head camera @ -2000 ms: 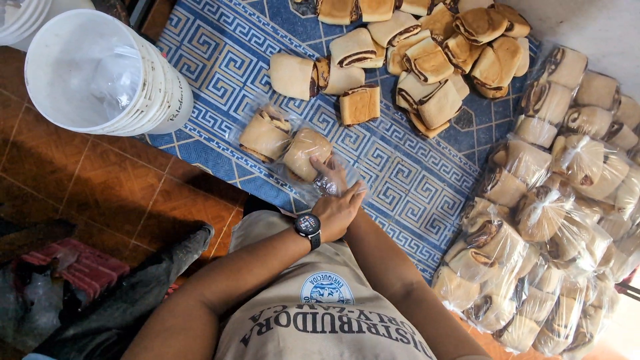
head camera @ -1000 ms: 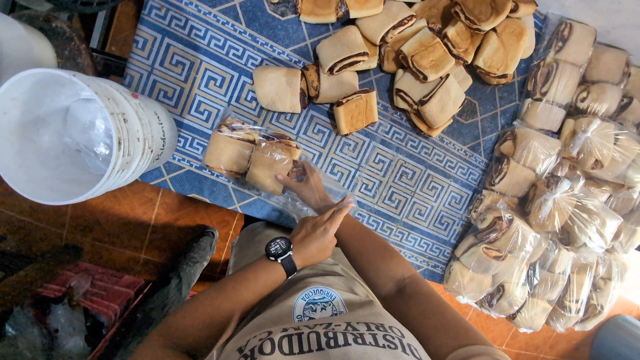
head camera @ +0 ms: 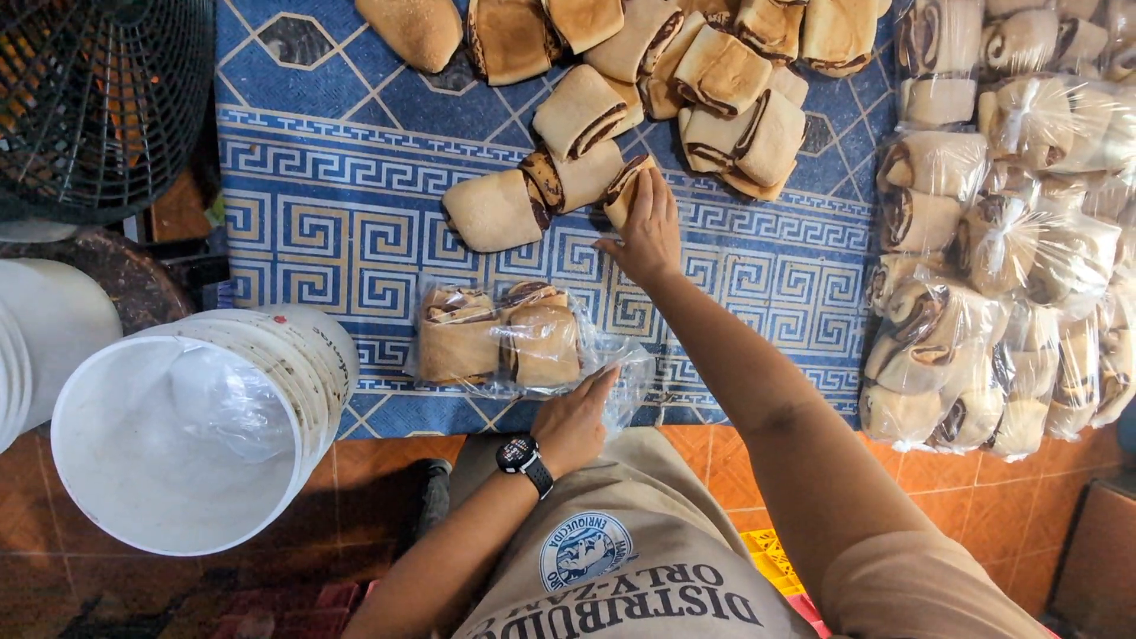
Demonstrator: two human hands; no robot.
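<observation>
Near the table's front edge, my left hand [head camera: 575,417] grips the open end of a clear plastic bag [head camera: 628,377]. Inside the bag lie filled bread rolls [head camera: 458,348], side by side. My right arm reaches across the table, and my right hand [head camera: 650,232] has its fingers on a single roll [head camera: 623,191] with a dark filling. That roll sits close to other loose rolls [head camera: 493,211]. A larger heap of loose rolls [head camera: 723,71] spreads behind it.
Bagged rolls [head camera: 932,328] are piled along the table's right side. White plastic buckets [head camera: 177,444] stand at the left, one holding clear plastic. A black fan [head camera: 98,98] is at the upper left. The patterned blue tablecloth [head camera: 302,311] covers the table.
My right hand has left the bag and moved up to a loose roll. My left hand stays at the bag's open end. The view has shifted, bringing the fan into sight.
</observation>
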